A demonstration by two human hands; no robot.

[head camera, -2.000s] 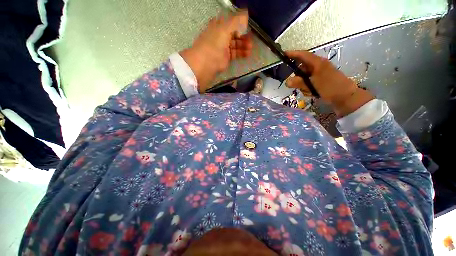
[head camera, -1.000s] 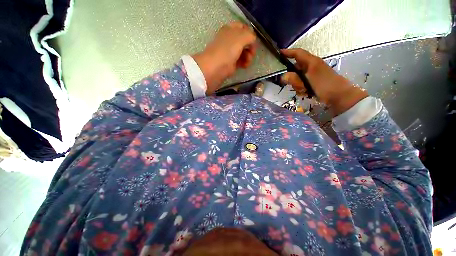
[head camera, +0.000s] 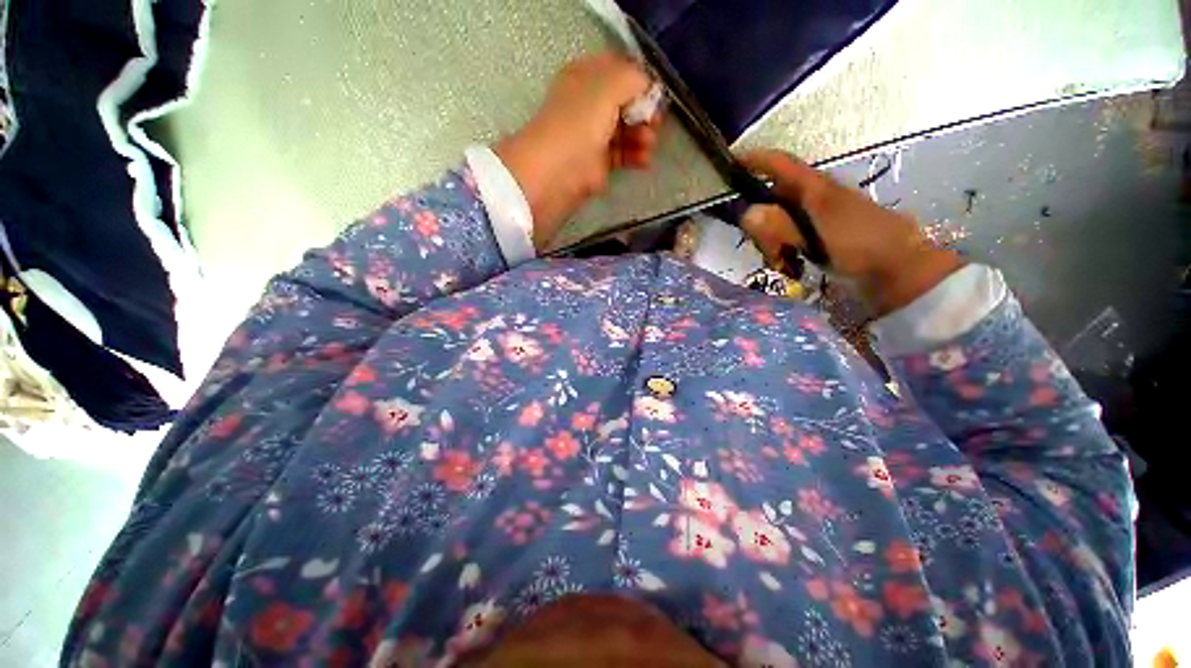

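My right hand (head camera: 842, 228) is closed round the handles of the long black shears (head camera: 712, 137), whose blades point up and left along the edge of a navy garment panel (head camera: 758, 46) at the top centre. A thin white strip of wadding (head camera: 611, 16) shows beside the blades at the top edge. My left hand (head camera: 581, 137) is to the left of the blades, fingers curled round a small white piece of wadding (head camera: 643, 105). The shear tips are hard to make out.
The pale green table (head camera: 327, 105) spreads beneath, its dark front edge by my waist. More navy panels (head camera: 79, 196) with wavy white borders lie at the left. The grey floor (head camera: 1032, 222) at the right has scraps and threads on it.
The shears and right hand have shifted slightly down and right. White wadding now shows at my left fingers. The navy panel reaches a little lower in view than two seconds ago.
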